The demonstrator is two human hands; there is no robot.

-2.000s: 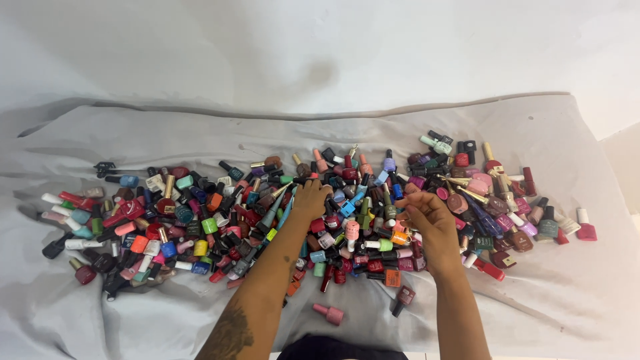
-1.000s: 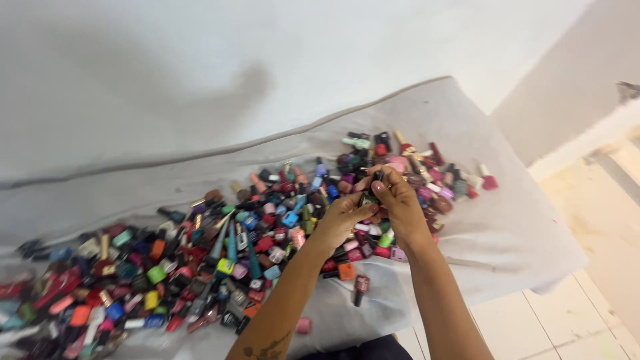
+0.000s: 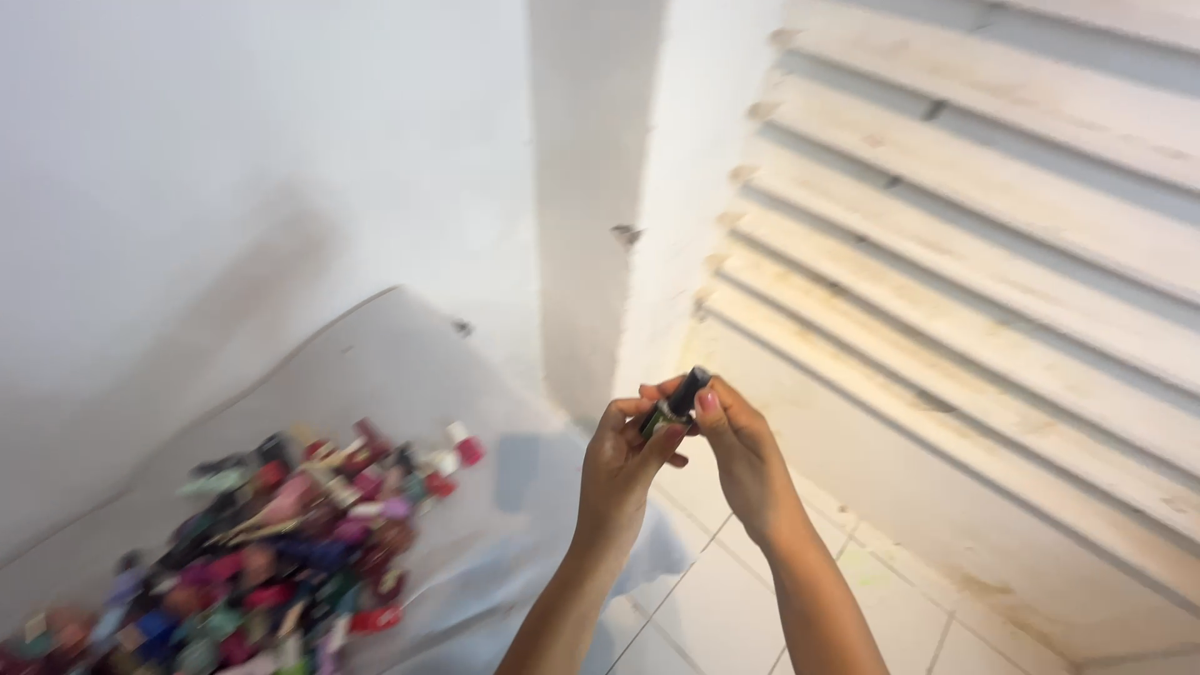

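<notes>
Between my two hands is a nail polish bottle [image 3: 653, 424] with a black cap and a dark, greenish body, tilted up to the right. My left hand [image 3: 623, 450] grips its body with thumb and fingers. My right hand [image 3: 736, 441] pinches the black cap, its thumb with a pink nail on top. Whether the cap is loosened cannot be told. To the left, many nail polish bottles [image 3: 272, 562] of mixed colours lie in a blurred heap on a grey cloth [image 3: 356, 366].
A white wall [image 3: 394, 141] stands behind the cloth. A louvred white panel [image 3: 937, 234] rises at the right. White floor tiles [image 3: 731, 581] show below, past the cloth's right edge.
The view has swung far to the right. Two seconds ago my hands were apart at the heap; now both hold one bottle, away from the heap and past the cloth's edge.
</notes>
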